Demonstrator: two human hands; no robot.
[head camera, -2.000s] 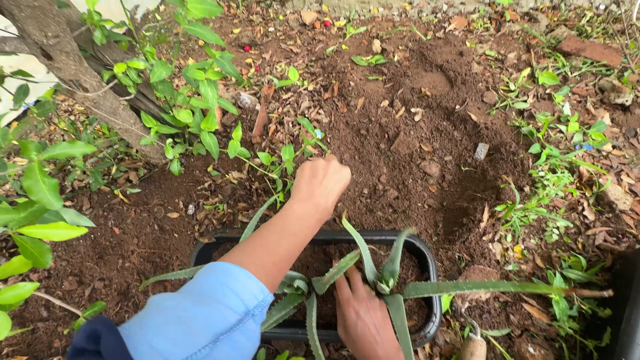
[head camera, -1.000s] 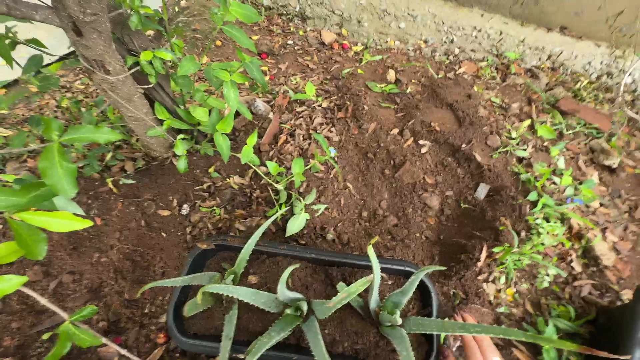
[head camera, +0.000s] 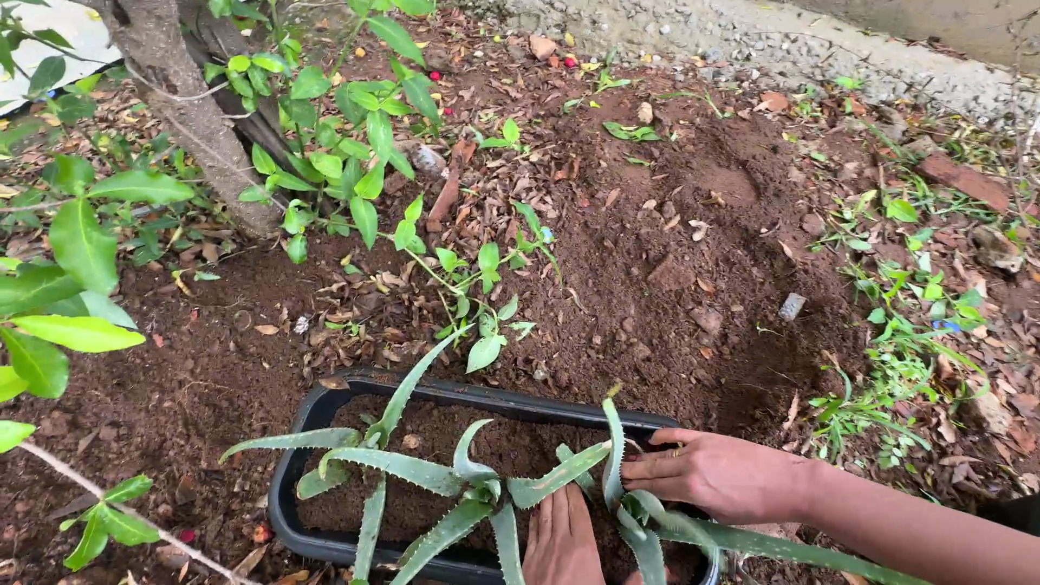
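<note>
A long black plastic planter (head camera: 487, 396) filled with brown soil (head camera: 406, 500) holds several aloe plants: one at the left (head camera: 375, 439), one in the middle (head camera: 483, 487) and one at the right (head camera: 638, 508). My left hand (head camera: 562, 540) lies on the soil between the middle and right plants, partly behind the leaves. My right hand (head camera: 711, 475) reaches in over the planter's right end, its fingers beside the right aloe's base and upright leaf. Whether its fingers pinch anything is hidden.
A tree trunk (head camera: 183, 106) and leafy shoots (head camera: 357, 146) stand at the upper left. Loose soil (head camera: 634, 301) with dry leaves lies beyond the planter, with a small grey stone (head camera: 791, 306) and a brick piece (head camera: 963, 180) at the right. A concrete edge (head camera: 756, 41) runs along the top.
My right hand has come from the planter's right edge to the right aloe. My left hand, out of sight one second ago, is now on the soil.
</note>
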